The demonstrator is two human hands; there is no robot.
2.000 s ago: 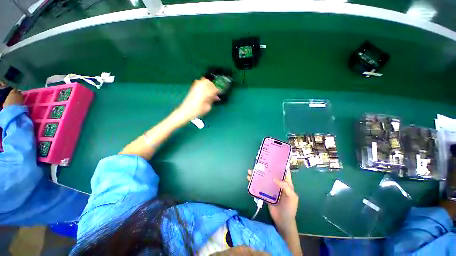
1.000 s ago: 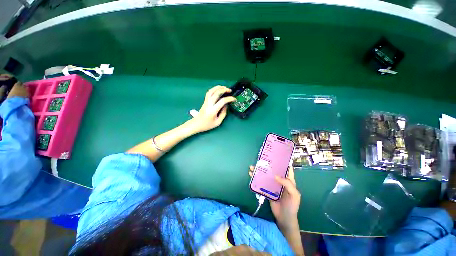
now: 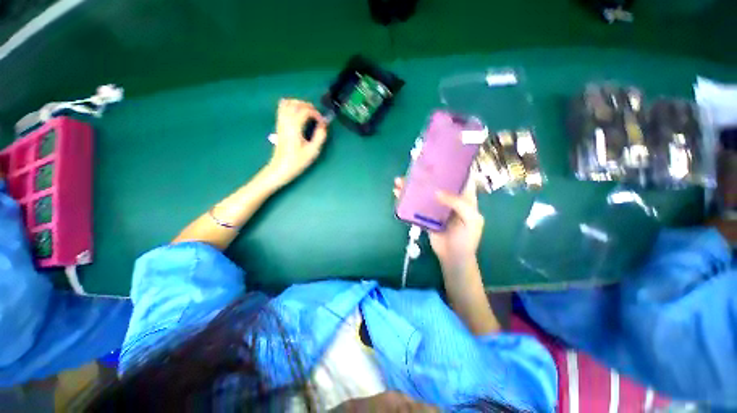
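A phone [image 3: 439, 171] with a pink screen is in my right hand [image 3: 459, 219], thumb over its lower part; a white lead [image 3: 408, 250] runs from its bottom edge. A black square fixture [image 3: 363, 95] with a green circuit board [image 3: 365, 98] lies up and left of the phone. My left hand [image 3: 299, 139] is at the fixture's left corner with curled fingers. Something dark and a greyish piece show at its fingertips, too blurred to tell if gripped. A small white strip [image 3: 273, 139] shows beside that hand, partly hidden.
Metal parts [image 3: 509, 160] in clear plastic lie right of the phone, darker packs [image 3: 638, 137] further right. Clear plastic [image 3: 566, 242] lies near the front edge. A pink board tray [image 3: 71, 189] and white cable [image 3: 81, 105] are left. Blue-sleeved people [image 3: 646, 314] sit either side.
The view has tilted down, so the bench sits higher in the picture. My left hand has drawn back from the circuit board to the fixture's left corner. The phone stays in my right hand.
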